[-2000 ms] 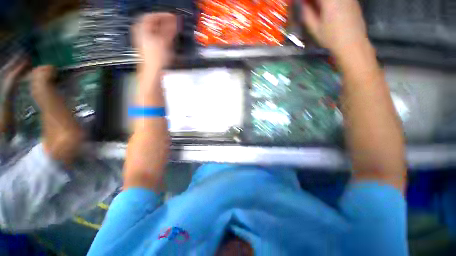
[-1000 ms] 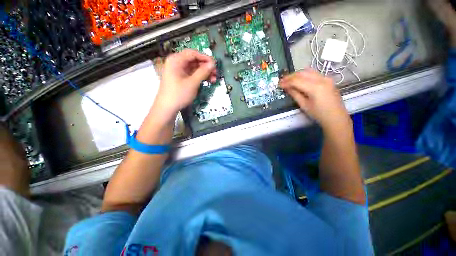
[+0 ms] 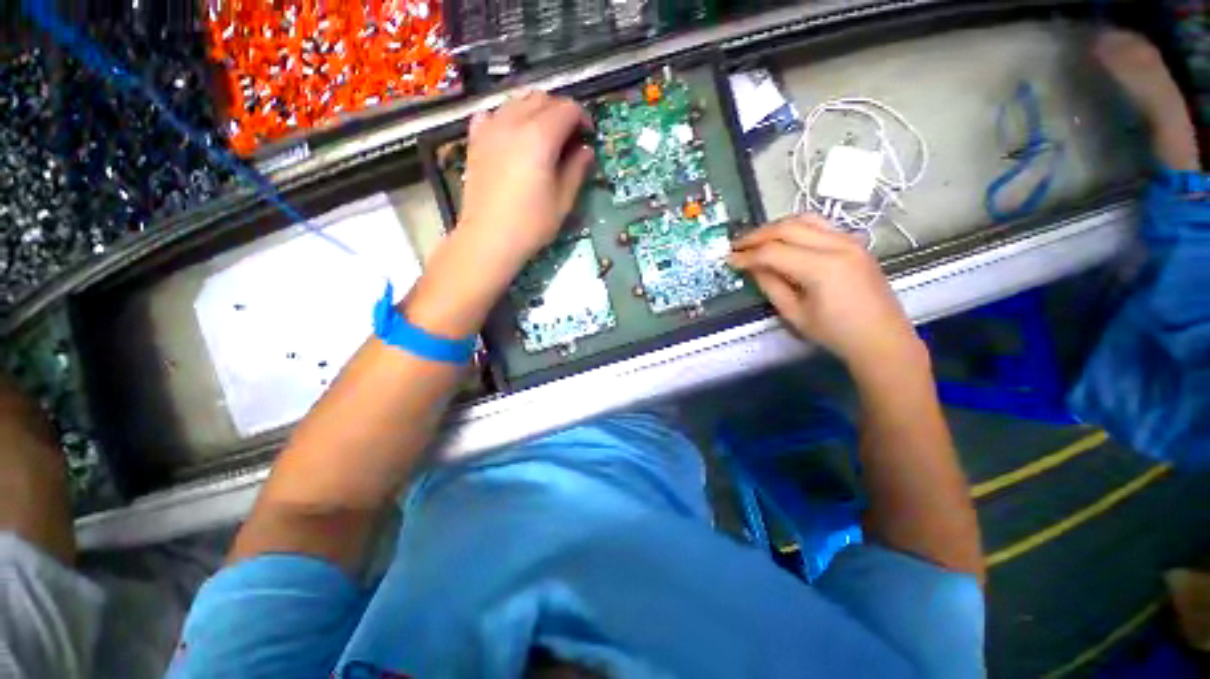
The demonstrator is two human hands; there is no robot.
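Several green circuit boards lie in a dark carrier in the channel. The two right boards each bear an orange component. My left hand, with a blue wrist strap, is over the upper left of the carrier and covers the board there; its fingers are bent, and what they hold is hidden. My right hand is at the right edge of the lower right board, thumb and fingertips close together; I cannot tell whether they hold a small part.
A white sheet lies left of the carrier. Right of it are a silvery bag, a white adapter with cable and a blue cord. Heaps of orange and black components lie behind. People's arms show at both sides.
Since one second ago, my left hand has moved from the middle left of the carrier to its upper left board. My right hand stays by the lower right board. The view has shifted slightly.
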